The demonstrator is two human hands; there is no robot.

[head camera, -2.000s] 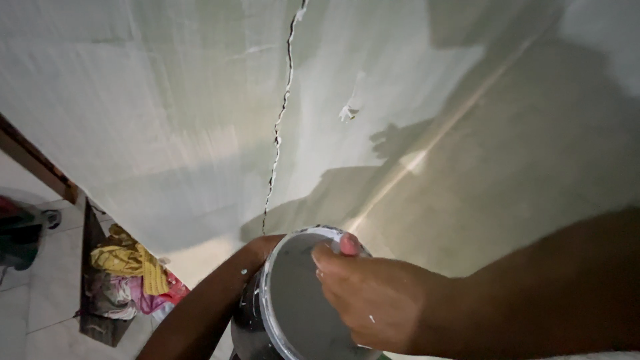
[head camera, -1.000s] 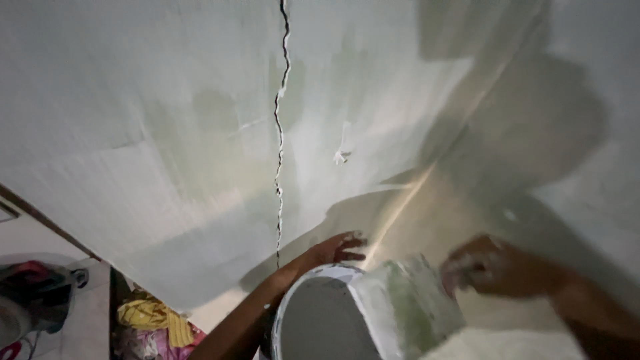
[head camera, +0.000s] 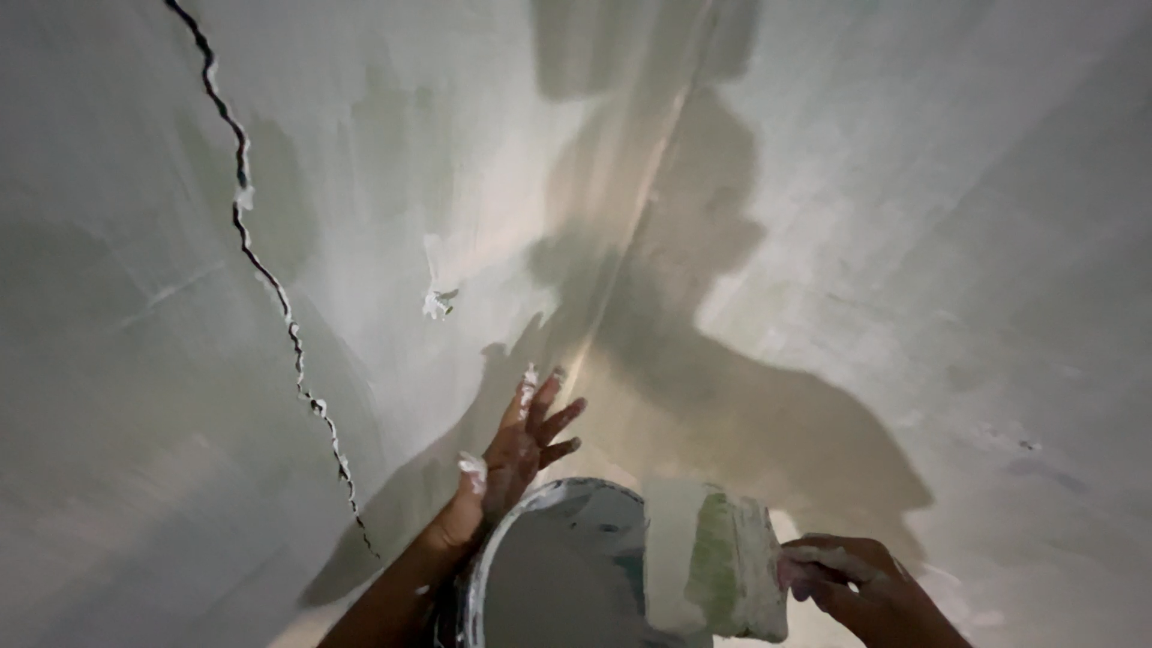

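A round bucket (head camera: 490, 558) with a white-smeared rim stands or is held at the bottom centre, grey paste inside it. My left hand (head camera: 522, 445) is raised beside the bucket's left rim, fingers spread, fingertips coated in white paste, nothing in it; its forearm lies along the bucket's side. In my right hand (head camera: 837, 576) is the edge of a flat, paste-covered rectangular plate (head camera: 715, 562) with a green patch, which overlaps the bucket's right side. What supports the bucket is hidden.
A painted wall (head camera: 405, 180) carries a long jagged crack (head camera: 270, 279) on the left and a small chipped spot (head camera: 438, 304). The wall corner (head camera: 643, 202) runs down the middle, with shadows across it.
My right hand was at the bucket's rim two seconds ago; now it is to the right with the plate. My left hand has risen beside the rim with fingers spread. The view has swung right.
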